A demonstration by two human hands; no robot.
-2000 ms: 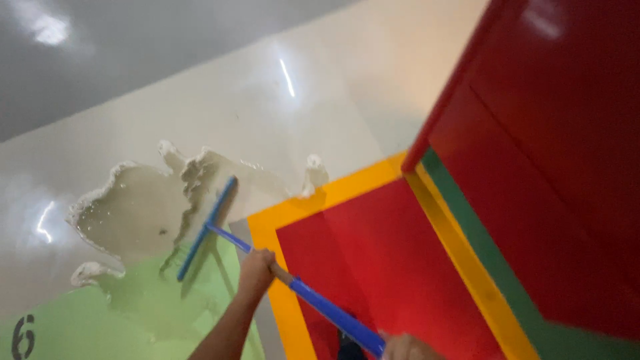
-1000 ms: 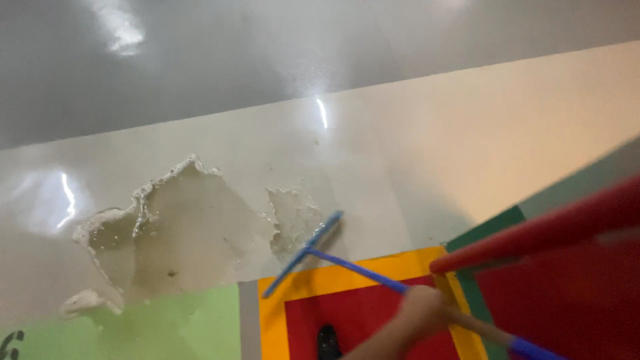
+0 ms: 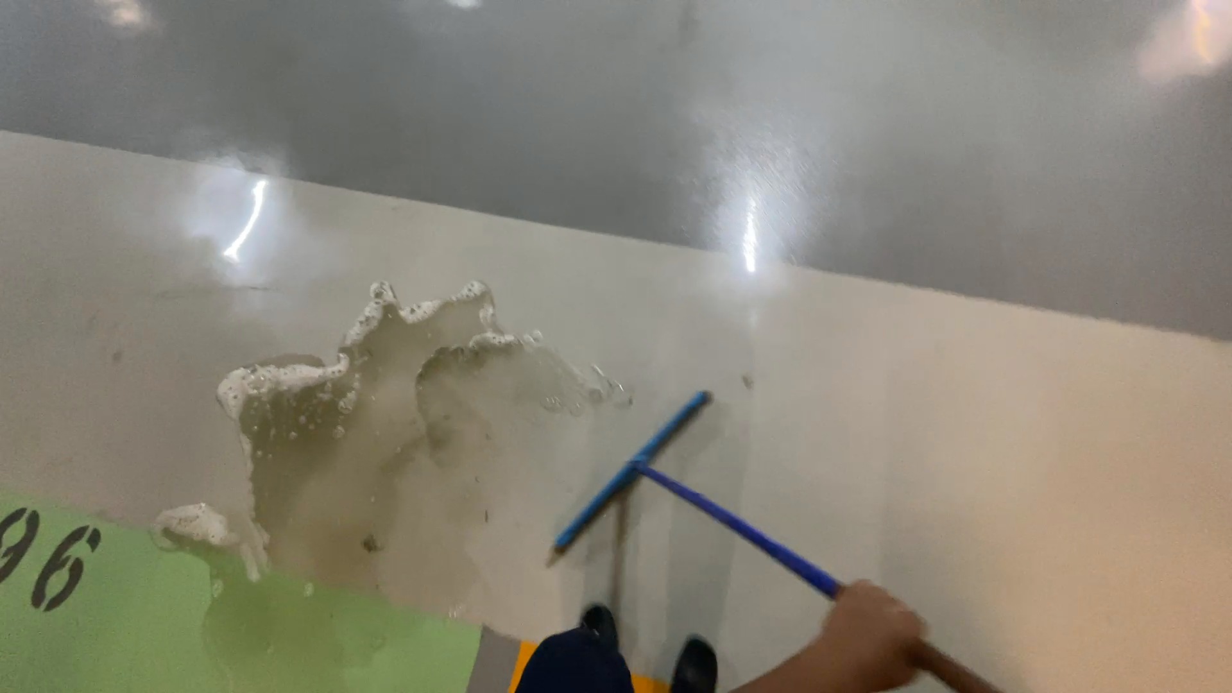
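Observation:
A floor squeegee (image 3: pixel 664 438) with a blue head and a long blue handle (image 3: pixel 741 527) lies slanted across the pale beige floor. My left hand (image 3: pixel 871 630) grips its handle at the lower right, where the blue changes to brown. My right hand is out of view. Left of the squeegee head spreads a murky puddle (image 3: pixel 327 491), with white foam (image 3: pixel 289 375) along its upper and left edges; the head stands apart from the foam.
The puddle reaches onto a green floor area (image 3: pixel 115 635) with black painted digits. Dark shoes (image 3: pixel 695 664) stand at the bottom beside orange and grey stripes. A glossy grey floor band (image 3: pixel 577 125) runs across the top.
The squeegee head has moved off the orange border onto the beige floor. My right hand, on the handle's end two seconds ago, has left the view. The red panel is out of view after a large view shift.

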